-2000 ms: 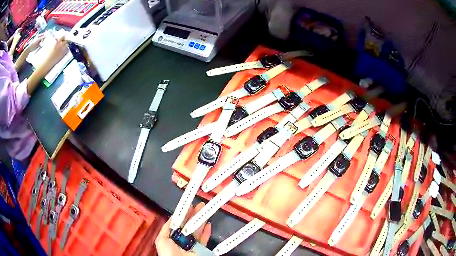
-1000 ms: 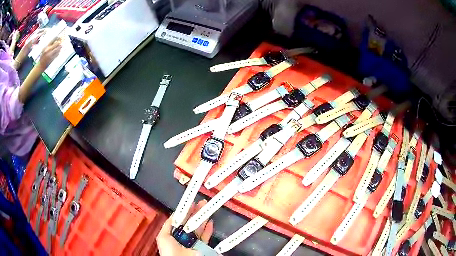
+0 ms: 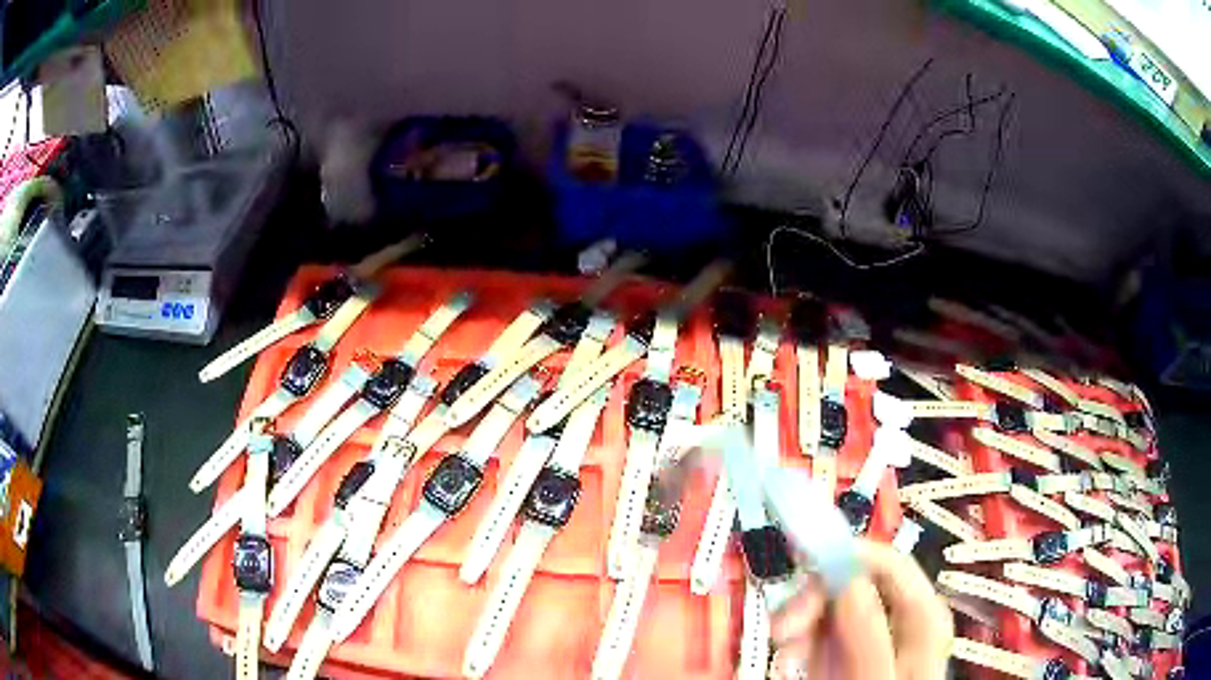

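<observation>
Many smartwatches with pale cream and light blue straps lie fanned out, such as one dark-backed watch, on a red tray. My right hand is at the lower right over the tray, cut off by the bottom edge. Its fingers close on a blurred pale blue watch strap; the head of that watch cannot be made out. A black watch face shows beside the fingertips; whether it is held is unclear. My left hand is out of view.
A single watch lies apart on the dark bench at left, below a digital scale. Blue bins and cables stand at the back. Denser rows of watches cover the right side.
The view has swung to the right, so the tray and scale now appear further left. The hand that held watches at the bottom edge is gone from view; my right hand has appeared.
</observation>
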